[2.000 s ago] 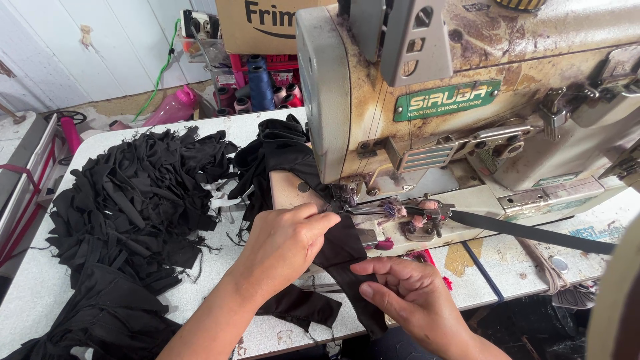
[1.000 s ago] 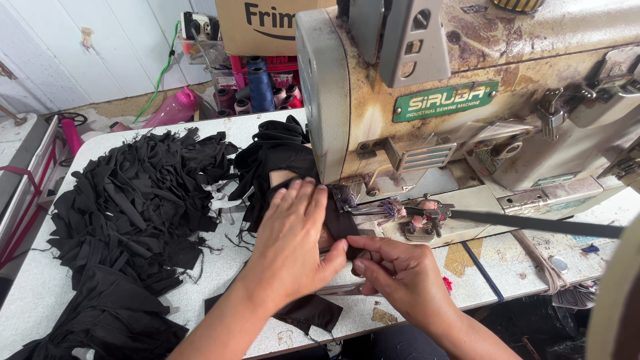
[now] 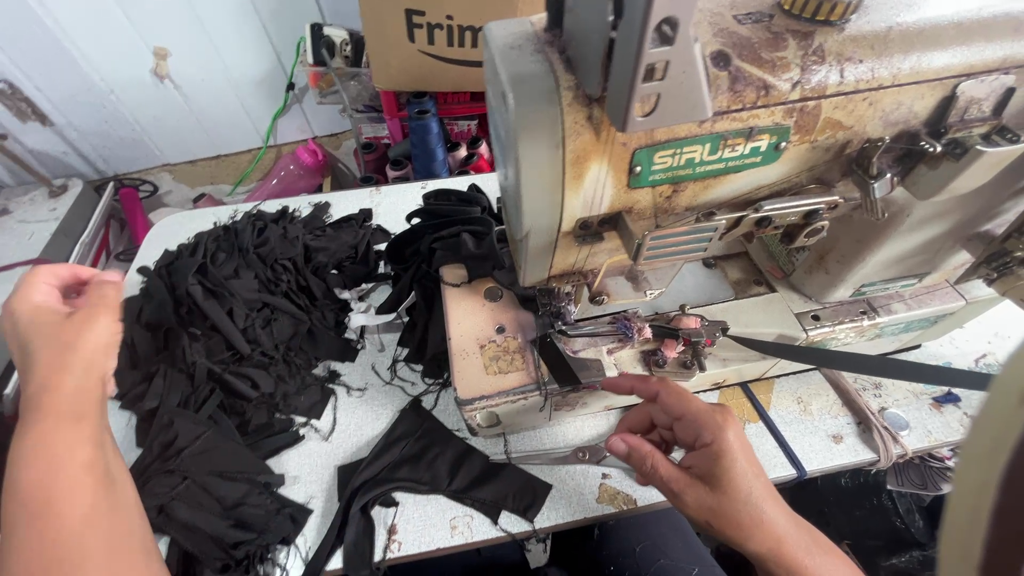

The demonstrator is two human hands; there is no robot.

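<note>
My left hand (image 3: 68, 328) is raised at the far left beside a big pile of black fabric pieces (image 3: 240, 296); its fingertips are together, and whether they hold anything is unclear. My right hand (image 3: 680, 448) is near the front of the Siruba industrial sewing machine (image 3: 552, 160), fingers apart, its thumb close to metal scissors (image 3: 588, 454) lying on the table. Under the needle area, a short black strip (image 3: 558, 362) lies across the machine bed. Black elastic or tape (image 3: 864, 362) runs in from the right. A cut black garment piece (image 3: 440, 464) lies on the table in front.
More black fabric (image 3: 452, 248) is bunched behind the machine bed. Thread cones (image 3: 428, 140), a cardboard box (image 3: 432, 48) and a pink bottle (image 3: 292, 172) stand at the back. Cords (image 3: 864, 420) hang by the table's right front edge.
My left hand has moved from the machine bed to the far left. My right hand has opened and drawn away from the fabric at the needle. The fabric under my hands has left the bed.
</note>
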